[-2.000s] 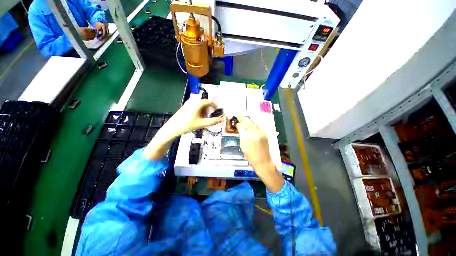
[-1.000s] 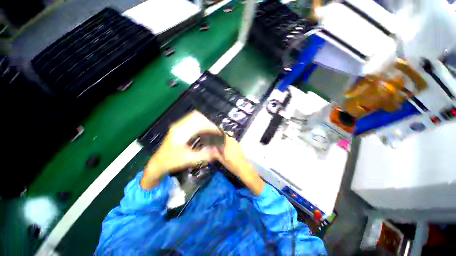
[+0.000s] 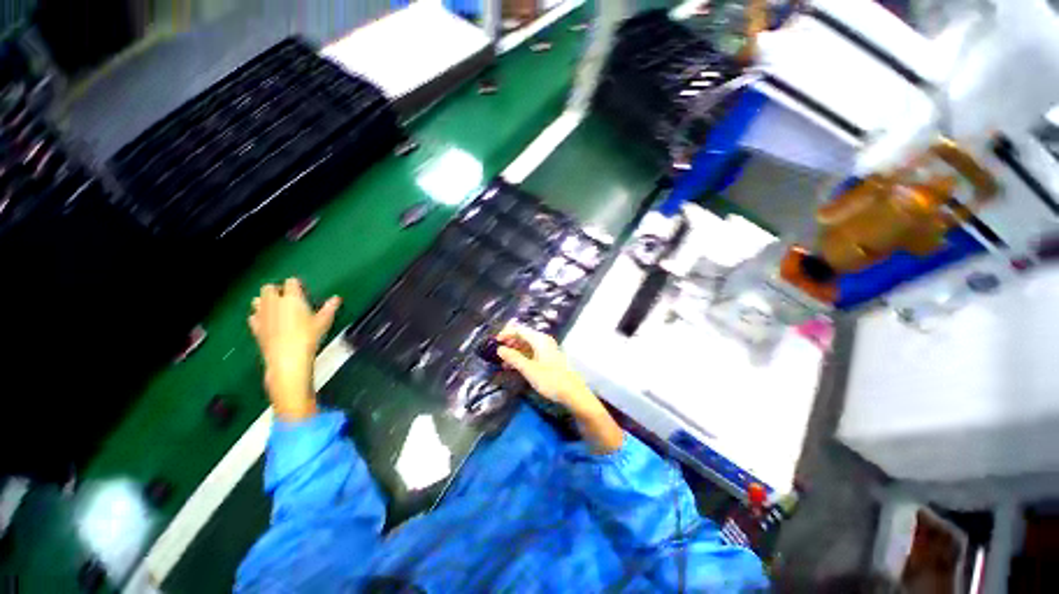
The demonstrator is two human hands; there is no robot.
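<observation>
The black blister tray (image 3: 453, 273) lies on the green bench, left of the press base. My right hand (image 3: 544, 367) is over the tray's near right part, its fingertips closed on a small dark housing (image 3: 492, 349). My left hand (image 3: 290, 346) is out over the near edge of the green conveyor, fingers and thumb apart, palm down. A dark spot shows at its fingertips; whether it is a part under them is too blurred to tell. Shiny parts sit in the tray's right-hand pockets.
The white press base (image 3: 708, 371) is at the right, with the gold-brass press head (image 3: 888, 221) above its far side. Small dark parts lie along the green conveyor (image 3: 261, 261). Stacked black trays (image 3: 256, 139) stand beyond it. A white paper scrap (image 3: 423, 453) lies near me.
The view has swung left from the press to the tray. My hands, together a second ago, are now apart: left out to the conveyor, right over the tray with the housing.
</observation>
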